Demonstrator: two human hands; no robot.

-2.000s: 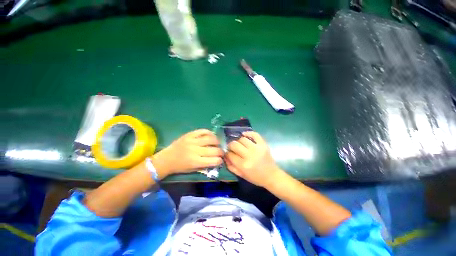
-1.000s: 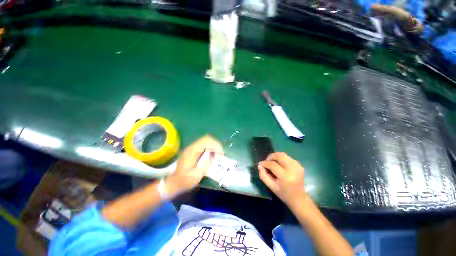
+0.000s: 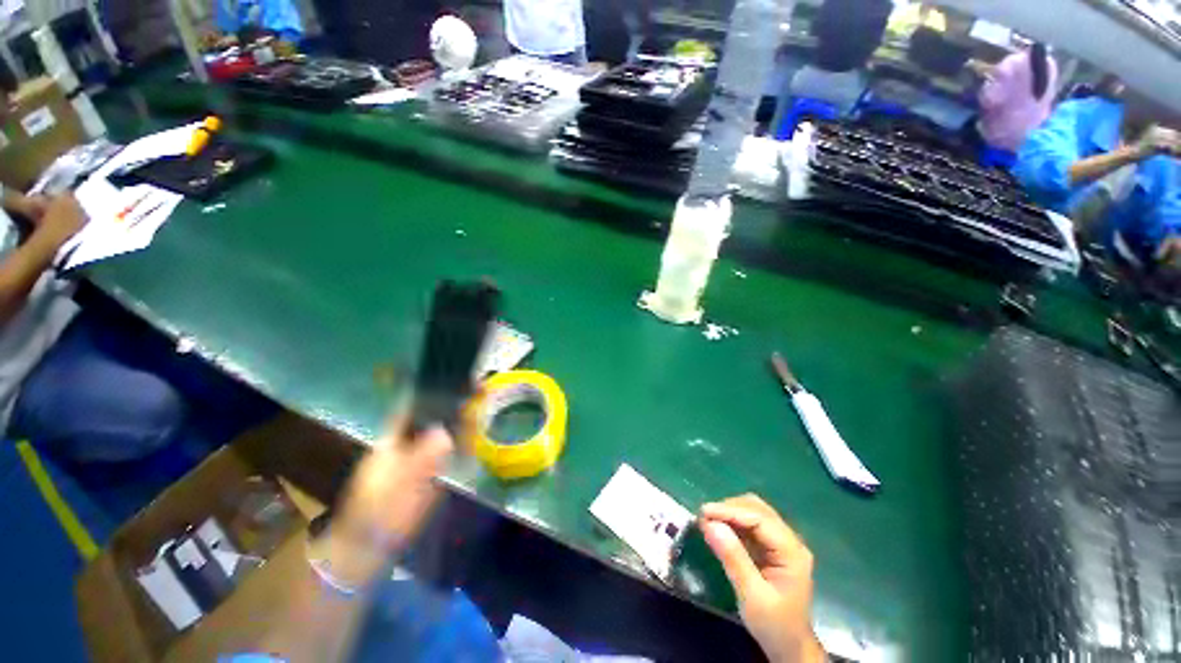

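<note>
My left hand (image 3: 395, 486), blurred, holds a dark phone-sized display module (image 3: 456, 347) upright above the bench's front edge, left of the yellow tape roll (image 3: 553, 425). My right hand (image 3: 764, 557) is at the front edge, thumb and forefinger close together, beside a white sticker sheet (image 3: 631, 509) with small dark marks. Whether a tiny piece is between those fingertips cannot be made out. The sheet lies flat on the green bench. A pale stack of modules (image 3: 508, 347) lies behind the tape roll, partly hidden by the held module.
A knife (image 3: 833, 443) lies right of centre. A wrapped post (image 3: 690, 259) stands on the bench (image 3: 350, 259). A clear tray stack (image 3: 1068, 505) is at right, black component trays (image 3: 648, 97) behind. An open cardboard box (image 3: 143, 550) is below left. Another person's hands (image 3: 55, 223) are at left.
The view has turned left and up. My left hand has let go of the sticker sheet and now holds the dark module off to the left. My right hand has let go of the module.
</note>
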